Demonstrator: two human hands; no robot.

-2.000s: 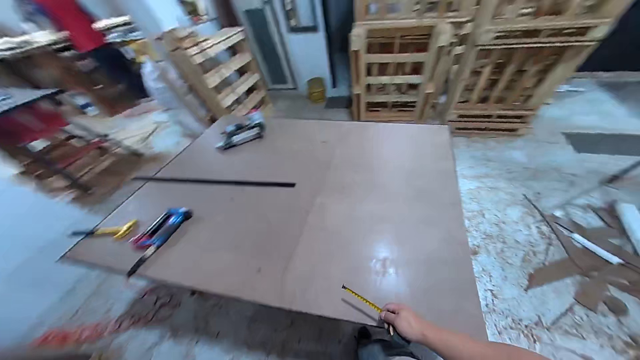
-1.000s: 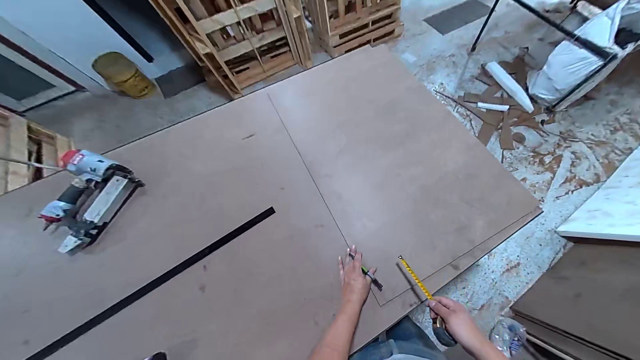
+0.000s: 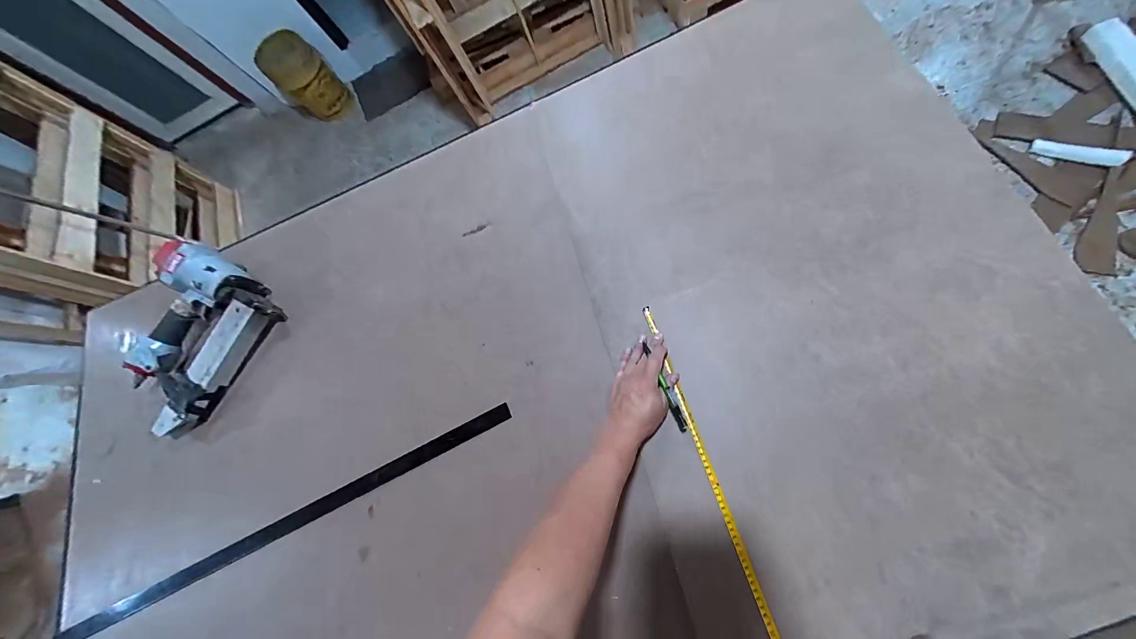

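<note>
My left hand [image 3: 641, 390] reaches over a large brown sheet [image 3: 852, 337], its fingers on a slim green and black pen or marker [image 3: 672, 399] lying along the yellow blade of a tape measure [image 3: 723, 506]. The tip of the blade lies just beyond my fingertips, and the blade runs down out of view at the bottom edge. A thin seam line crosses the sheet left of the blade. My right hand and the tape's case are out of view. To the left lie a flat black strip [image 3: 355, 488] and a pneumatic nail gun [image 3: 213, 333].
Wooden pallets [image 3: 75, 191] stand past the sheet's left corner, with more slatted frames [image 3: 524, 40] beyond its far edge. A yellow container [image 3: 303, 75] stands on the floor near a door [image 3: 115, 62]. Brown offcuts [image 3: 1078, 151] litter the floor at right.
The tape blade is extended much longer than one second ago. My left hand has moved farther across the sheet with the pen. My right hand, seen earlier holding the tape measure, has left view.
</note>
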